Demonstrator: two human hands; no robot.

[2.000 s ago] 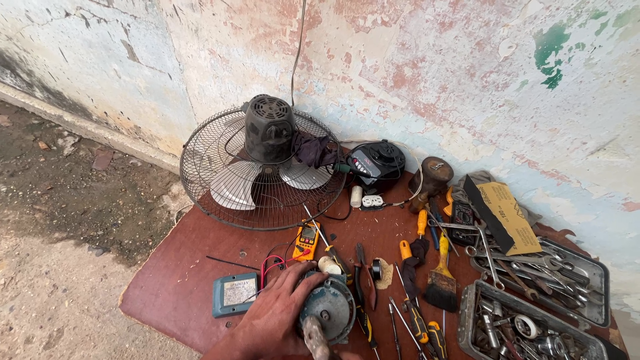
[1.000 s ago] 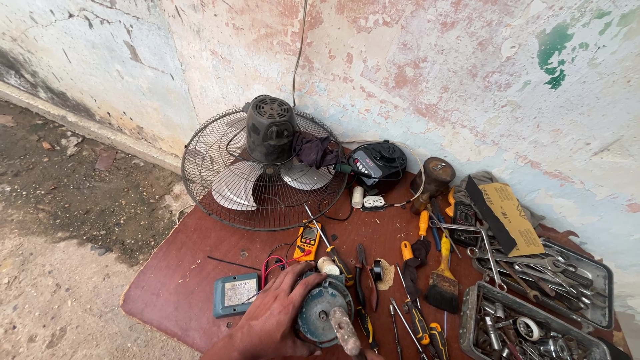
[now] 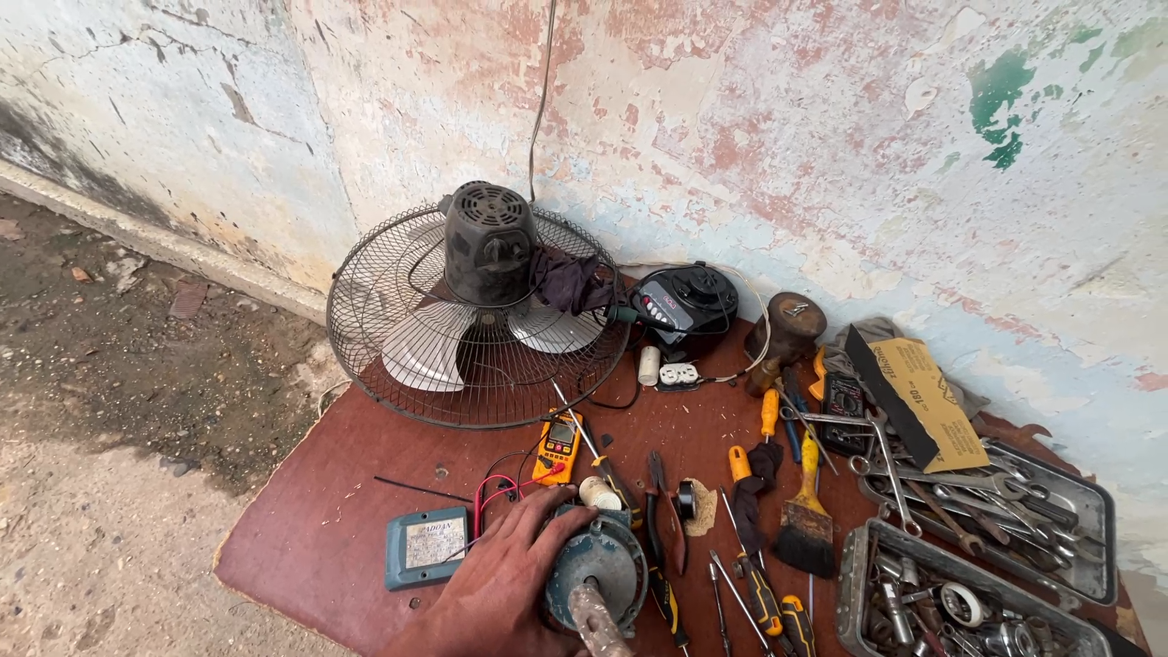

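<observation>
My left hand [image 3: 506, 579] lies over the left side of a round blue-green metal motor housing [image 3: 593, 561], its fingers curled round the edge. A paint-speckled rod, perhaps a wooden handle [image 3: 598, 620], meets the housing's face from the bottom edge; what holds it is out of view. My right hand does not show. Just left of my hand is a blue plastic box with a worn label [image 3: 426, 547]. Beyond it a yellow multimeter [image 3: 557, 447] has red and black leads. A white cylinder [image 3: 599, 494] touches the housing's far side, with red-handled pliers [image 3: 666, 511] to its right.
A caged fan head [image 3: 474, 365] stands against the wall, beside a black fan base [image 3: 686, 301]. Screwdrivers [image 3: 762, 598] and a paintbrush [image 3: 806, 520] lie right of the motor. Metal trays [image 3: 853, 584] of sockets and wrenches [image 3: 995, 484] fill the table's right end.
The rod on the housing has shifted: its lower end leaned right one second ago and now points more nearly straight down. My left hand stays on the housing.
</observation>
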